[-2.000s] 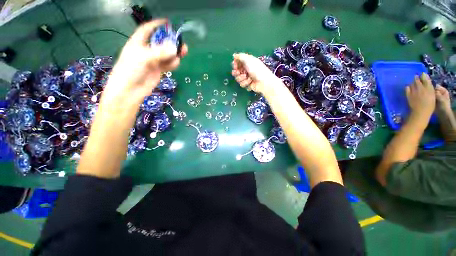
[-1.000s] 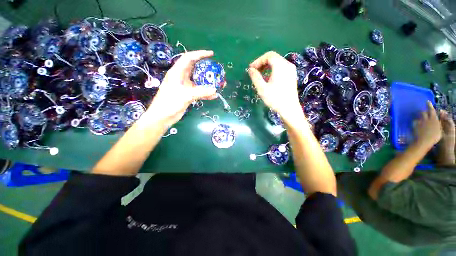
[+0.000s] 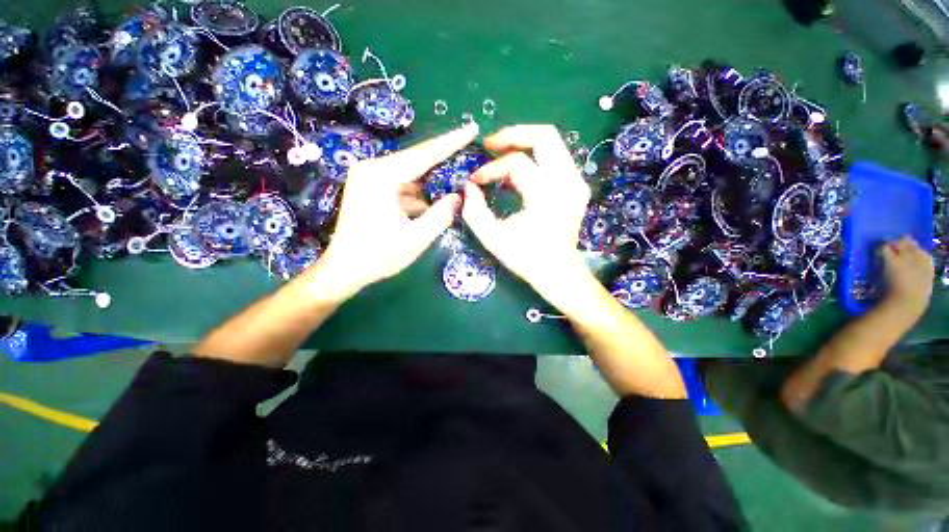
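Observation:
My left hand (image 3: 380, 208) holds a round wired unit (image 3: 454, 175) with a blue patterned face between thumb and fingers, over the green bench. My right hand (image 3: 536, 203) is at the unit's right side, its thumb and fingertips touching or nearly touching it. Whether the right fingers hold a small ring cannot be told. Another round unit (image 3: 468, 277) lies face up on the bench just below my hands. A few small rings (image 3: 489, 106) show beyond my fingertips; my hands hide the area between.
A large heap of round units (image 3: 172, 161) lies at left, another heap (image 3: 744, 140) at right, with white leads sticking out. A neighbouring worker's hand (image 3: 908, 275) is at a blue tray (image 3: 890, 197) at far right. Dark blocks (image 3: 908, 54) lie at the far right edge.
My left hand has brought the unit down from the upper left to the middle, and its face has tilted. My right hand has moved left to meet it. The view has shifted.

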